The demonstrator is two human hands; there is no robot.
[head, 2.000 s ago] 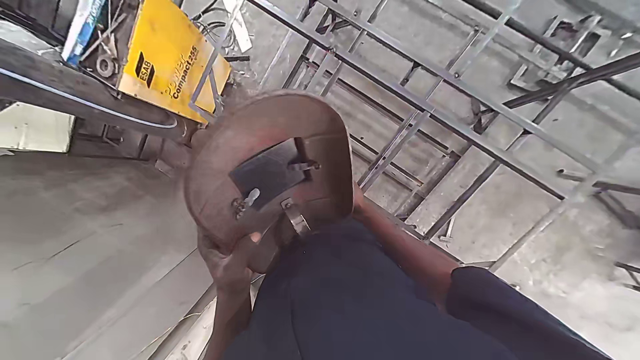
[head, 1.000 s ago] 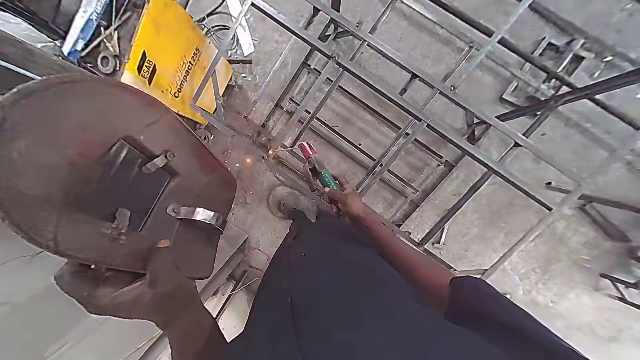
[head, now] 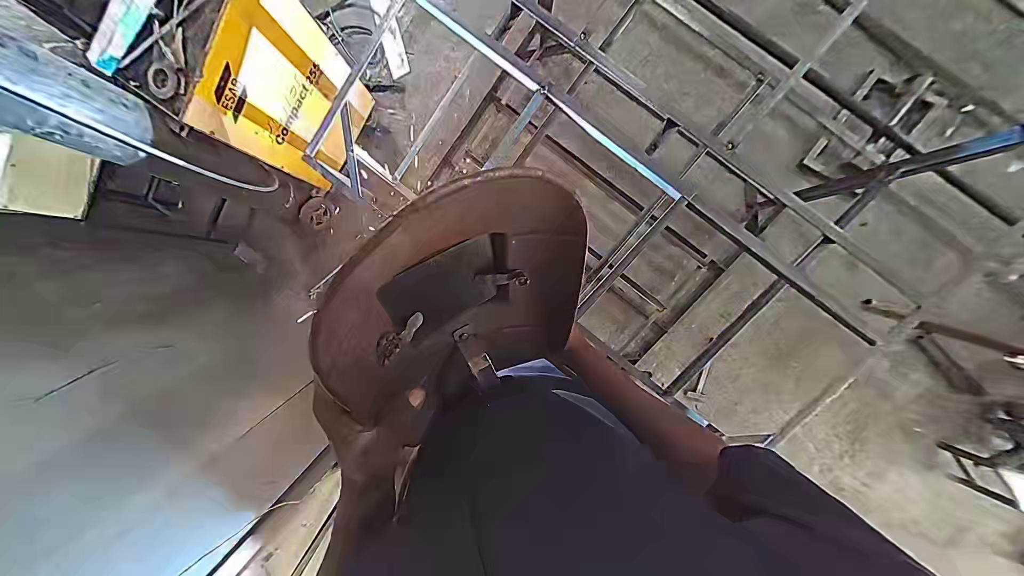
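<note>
A brown hand-held welding shield (head: 528,216), seen from its inner side, fills the middle of the view. Dark glass (head: 440,280) sits in it between metal clips, and a metal bracket is fixed near its lower edge. My left hand (head: 364,432) grips the shield at its lower left. My right forearm (head: 640,392) reaches in behind the shield, which hides my right hand and whatever it holds. Bright streaks like sparks and bright glints on the steel show beyond the shield's upper left edge.
A welded frame of steel square tubes (head: 768,248) spreads over the concrete floor beyond the shield and to the right. At the upper left stands a yellow ESAB welding machine (head: 300,96). A large metal beam (head: 72,96) with a cable (head: 208,170) lies at the far left.
One second ago the shield was at the left and my right hand showed, holding a red and green electrode holder. The shield has moved right and now covers that hand. Light on the steel is brighter.
</note>
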